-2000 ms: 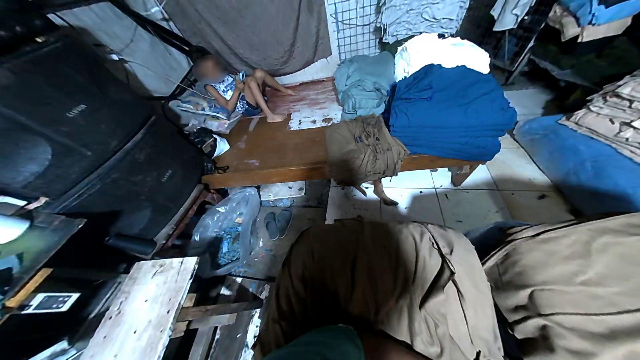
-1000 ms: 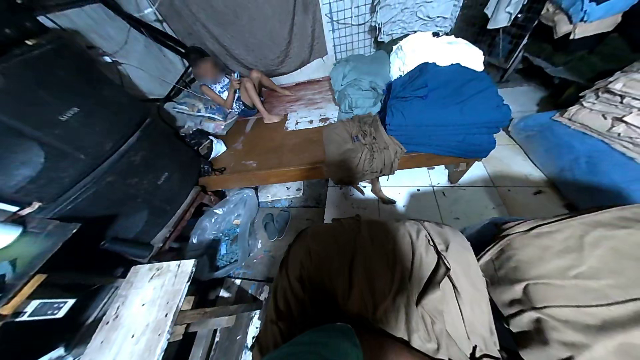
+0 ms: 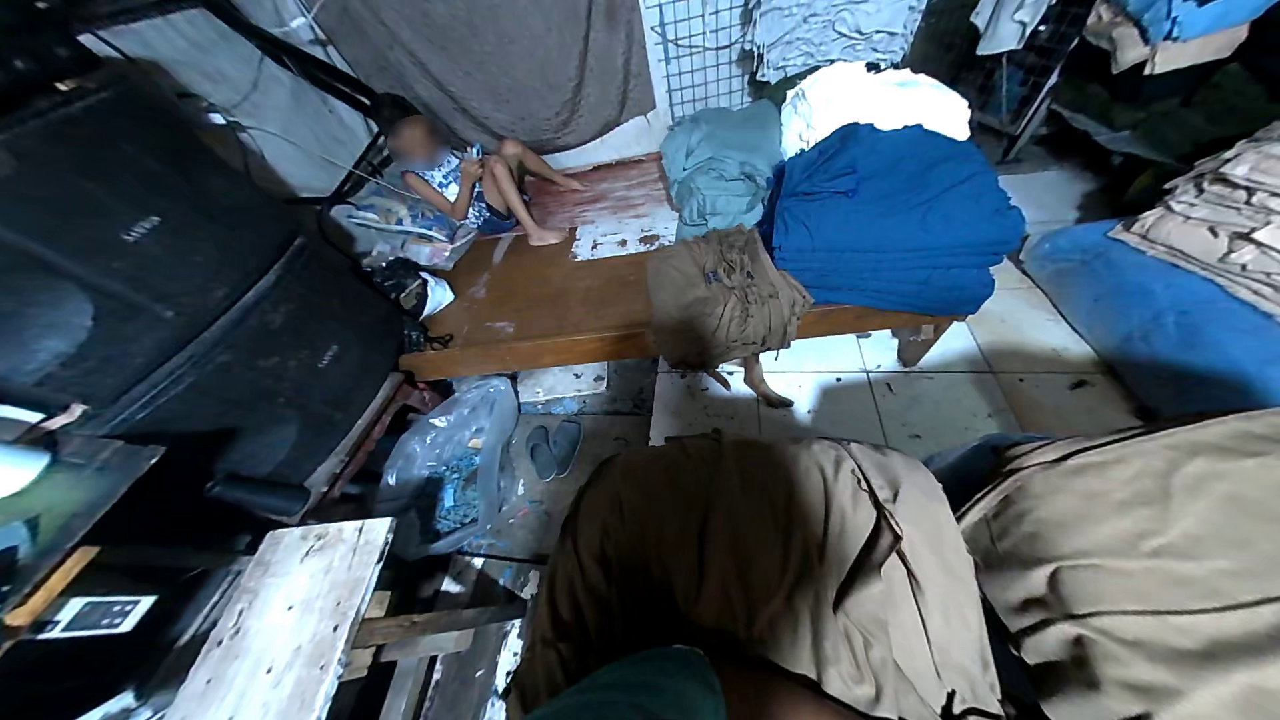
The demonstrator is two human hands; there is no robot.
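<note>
Neither my left hand nor my right hand shows in the head view. A dark green sleeve (image 3: 640, 690) and a dim part of an arm reach in at the bottom edge. They lie against khaki cloth garments (image 3: 730, 540) heaped in front of me. More khaki cloth (image 3: 1140, 540) spreads to the right. Past these, a low wooden bench (image 3: 560, 300) bears a brown folded garment (image 3: 720, 300), a stack of blue cloth (image 3: 890, 220), a grey-green cloth bundle (image 3: 720, 165) and a white cloth pile (image 3: 870, 100).
A person (image 3: 470, 185) sits at the bench's far left end. Large black speakers (image 3: 150, 270) stand at left. A clear plastic bag (image 3: 455, 470) and slippers (image 3: 555, 448) are on the floor. A wooden plank (image 3: 285, 620) is at lower left, a blue padded surface (image 3: 1150, 310) at right.
</note>
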